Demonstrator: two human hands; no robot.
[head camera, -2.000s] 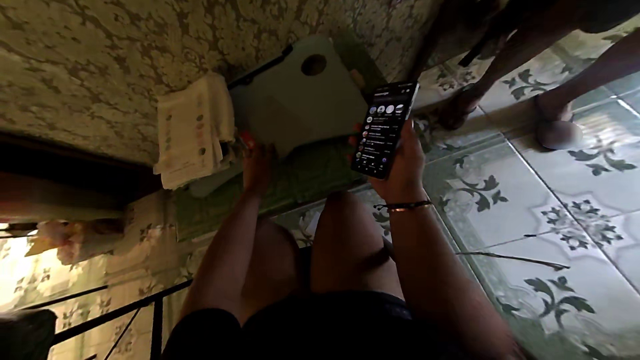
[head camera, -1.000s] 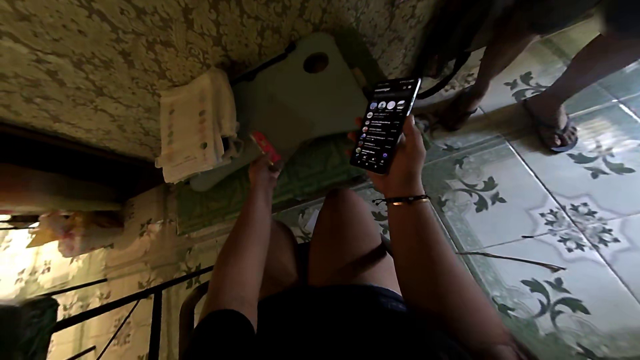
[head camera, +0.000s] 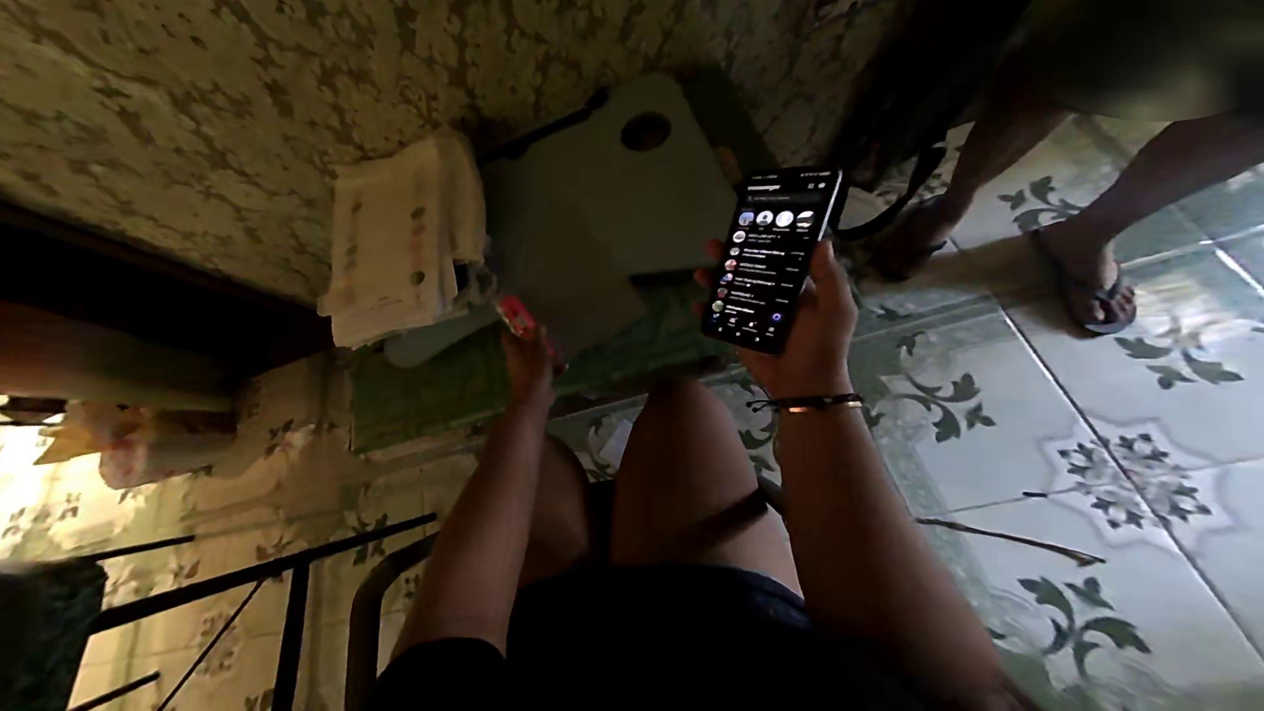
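Observation:
My right hand (head camera: 815, 321) holds a smartphone (head camera: 770, 259) upright, its lit dark screen facing me and showing a list with round icons. A dark bracelet is on that wrist. My left hand (head camera: 530, 360) is closed around a small red or pink object (head camera: 517, 318); I cannot tell what it is. Behind that hand lies a grey-green board (head camera: 602, 212) with a round hole. A folded cream cloth (head camera: 405, 242) with printed marks sits to the left, close to the red object.
At the upper right, another person's sandalled foot (head camera: 1091, 281) rests on the patterned tile floor (head camera: 997, 395). A thin stick or cord (head camera: 1017, 538) lies on the tiles. Black metal bars (head camera: 267, 571) stand at the lower left. A patterned wall (head camera: 247, 89) rises behind the board.
The red object in my left hand was mostly hidden two seconds ago and shows more plainly now. The other person's foot has shifted. The phone remains in my right hand.

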